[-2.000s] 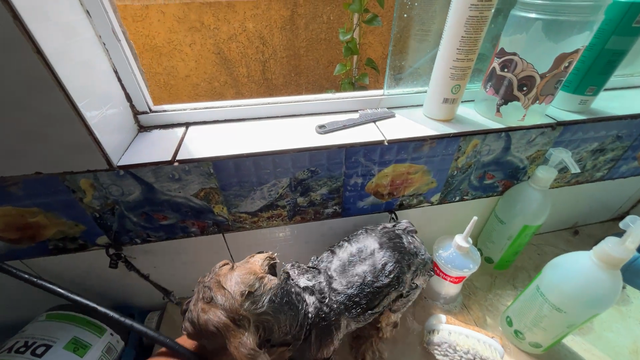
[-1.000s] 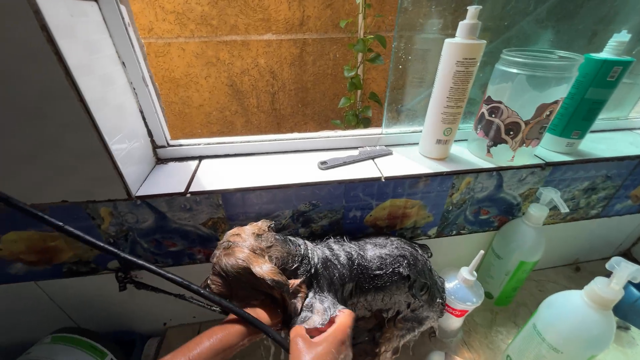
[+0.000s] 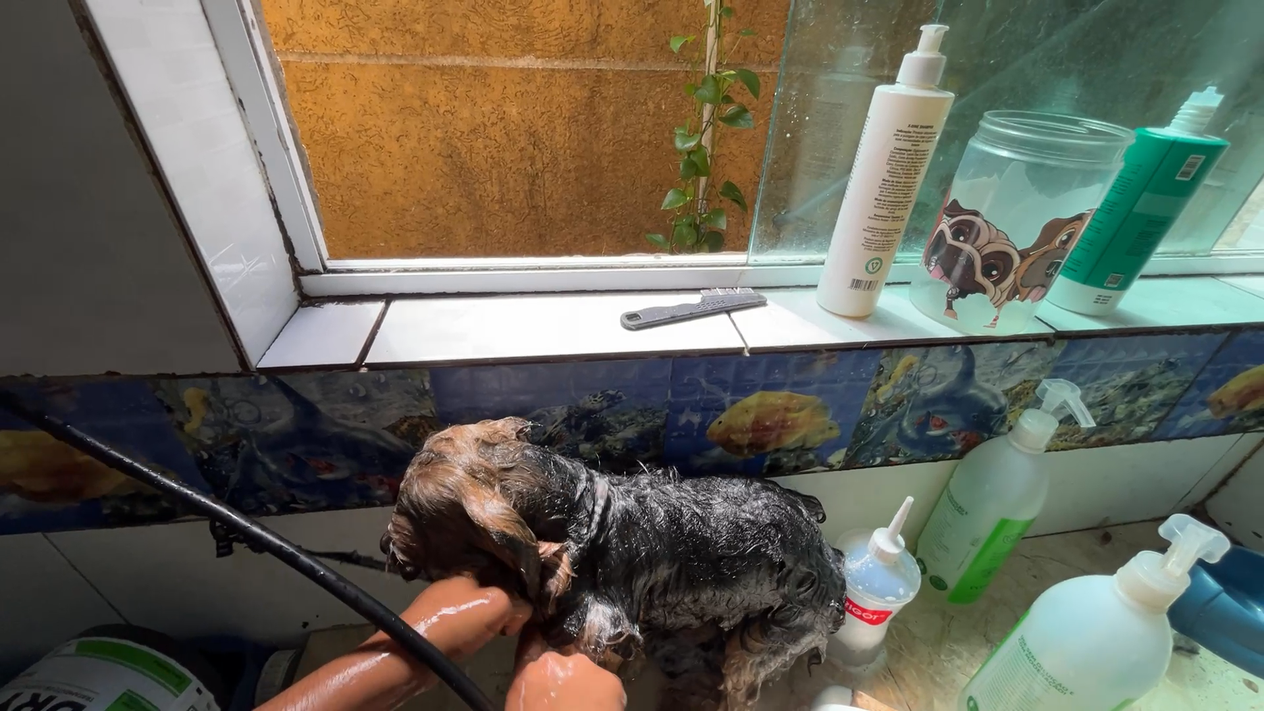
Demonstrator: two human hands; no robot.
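Note:
A small wet dog (image 3: 691, 553) with a brown head and dark back stands side-on below the tiled sill, its head toward the left. My left hand (image 3: 479, 612) is under its head and neck, with the fingers hidden by the fur. Against the lower chest and front leg is my right hand (image 3: 568, 676), wet, its fingers mostly out of sight. Whether either hand is closed around a part of the dog does not show. A black hose or cable (image 3: 296, 573) crosses in front of my left forearm.
Along the sill lie a grey comb (image 3: 691, 308), a white pump bottle (image 3: 884, 197), a clear jar (image 3: 1017, 227) and a green bottle (image 3: 1145, 207). Right of the dog stand a nozzle bottle (image 3: 874, 602), a spray bottle (image 3: 987, 513) and a large pump bottle (image 3: 1076, 642). A tub (image 3: 118, 671) is lower left.
Both hands now show at the dog's front, where two seconds ago only part of one showed. The white lather on its back has thinned. The right hand has moved lower since one second ago.

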